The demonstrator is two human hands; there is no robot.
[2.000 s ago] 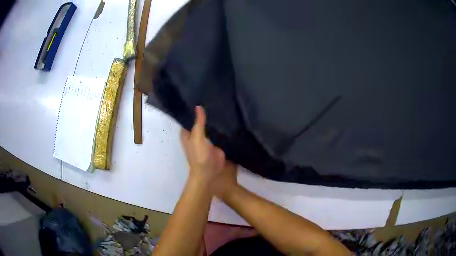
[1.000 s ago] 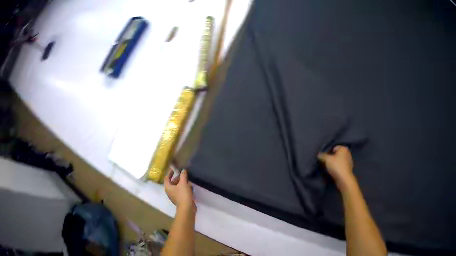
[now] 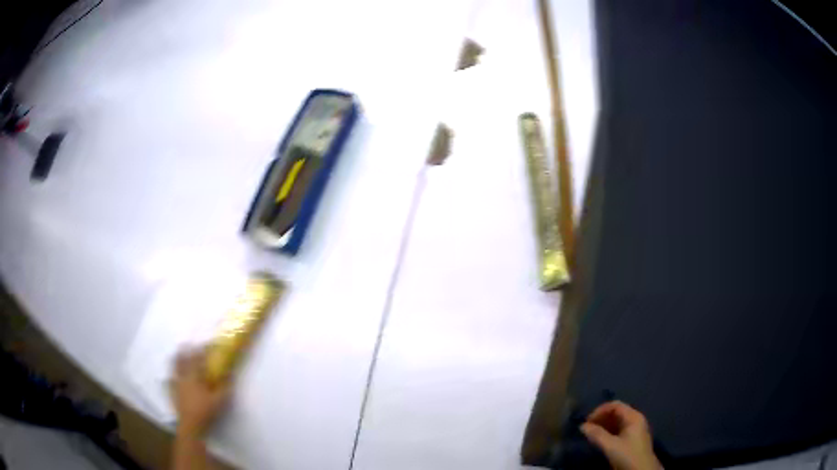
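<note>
Dark fabric plies (image 3: 707, 229) cover the right side of the table, with brown underlay paper (image 3: 551, 395) showing along their left edge. My left hand (image 3: 195, 390), blurred, is on the lower end of a gold wrapped weight (image 3: 243, 321) at the lower left, fingers closed around it. My right hand (image 3: 622, 431) is at the fabric's lower left corner, thumb and fingertips together; whether it pinches cloth I cannot tell. A second gold wrapped weight (image 3: 545, 202) lies left of the fabric, beside a long wooden ruler (image 3: 558, 138).
A blue tray (image 3: 303, 174) holding a yellow-marked item lies on the white table (image 3: 459, 321). Two small brown scraps (image 3: 469, 54) lie near the top middle. A white paper sheet (image 3: 170, 321) lies at the lower left. A dark object (image 3: 47, 156) sits far left.
My left hand has taken hold of the nearer gold weight and moved it left, away from the fabric. My right hand has moved to the fabric's corner. The view has swung left.
</note>
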